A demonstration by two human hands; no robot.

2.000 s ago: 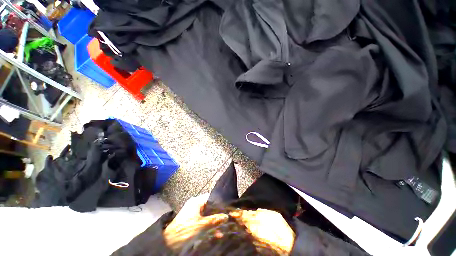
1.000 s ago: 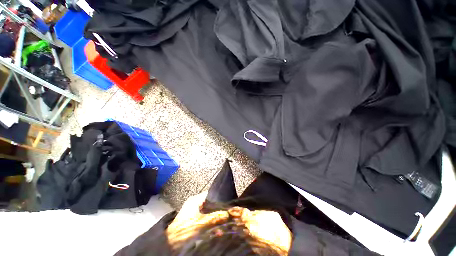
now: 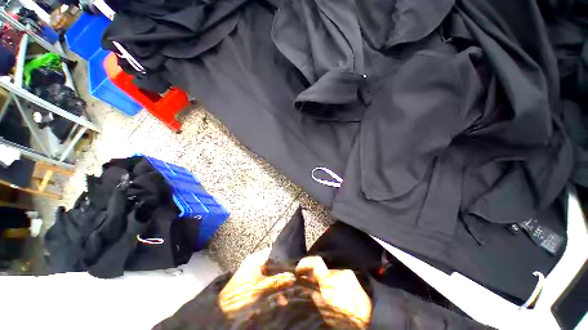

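A dark cloth piece point(image 3: 289, 240) rises to a point between my hands, close to my body at the bottom centre. My left hand point(image 3: 253, 287) pinches it from the left. My right hand point(image 3: 340, 293) is against it from the right, fingers bent and thumb and fingertips close to my left hand's. Dark hair covers the lower part of both hands, and anything small between the fingertips cannot be made out. A large black jacket point(image 3: 412, 129) lies spread over the table, with a thin white loop point(image 3: 327, 176) at its near edge.
A blue crate point(image 3: 193, 203) heaped with black garments point(image 3: 119, 219) stands at the left. A red plastic stool or crate point(image 3: 151, 97) and blue bins point(image 3: 106, 80) are on the speckled floor. A care label point(image 3: 540, 236) and white cord point(image 3: 534, 290) lie at the right. A metal rack point(image 3: 48, 106) stands far left.
My right hand's fingers have lifted and bent more near the fingertips of my left hand. My left hand keeps its hold on the cloth. The surroundings have shifted slightly left in view.
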